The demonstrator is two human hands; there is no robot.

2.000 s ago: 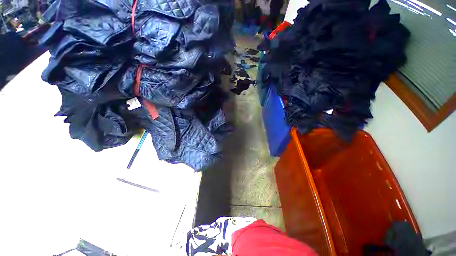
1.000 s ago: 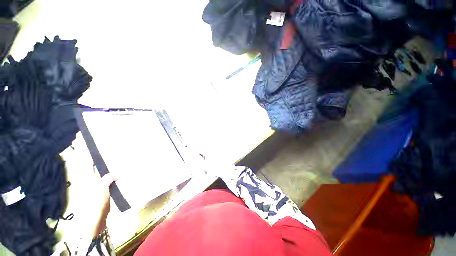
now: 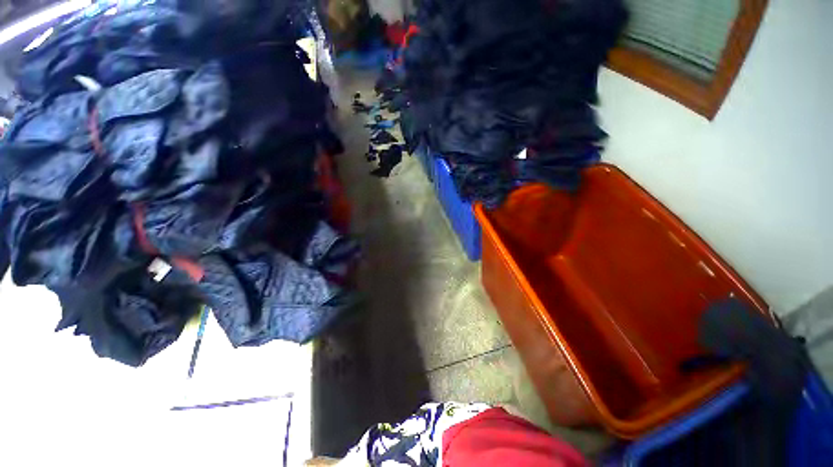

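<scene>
Quilted navy bundles (image 3: 173, 219) lie piled on the white, overexposed table (image 3: 100, 401) at the left, with a red tie strip (image 3: 141, 228) and a white tag (image 3: 159, 269). Thin dark lines (image 3: 233, 401) on the table below look like the edge of the open ledger; its pages are washed out. A thin blue strip (image 3: 198, 342) lies by the pile. Only a sliver of my right hand (image 3: 321, 461) shows at the bottom edge, beside a black-and-white patterned sleeve; its grip is hidden. My left hand is out of the picture.
A grey concrete floor aisle (image 3: 397, 301) runs right of the table. An orange-red bin (image 3: 539, 347) stands there, with a blue bin (image 3: 461, 214) behind and another blue bin (image 3: 680, 438) in front. Dark cloth (image 3: 511, 91) is heaped high behind. Scraps (image 3: 387, 150) lie on the floor.
The view has swung right from the ledger and back to the aisle and bins. My left hand, seen on the ledger's edge before, and the black bundles at the left are out of view.
</scene>
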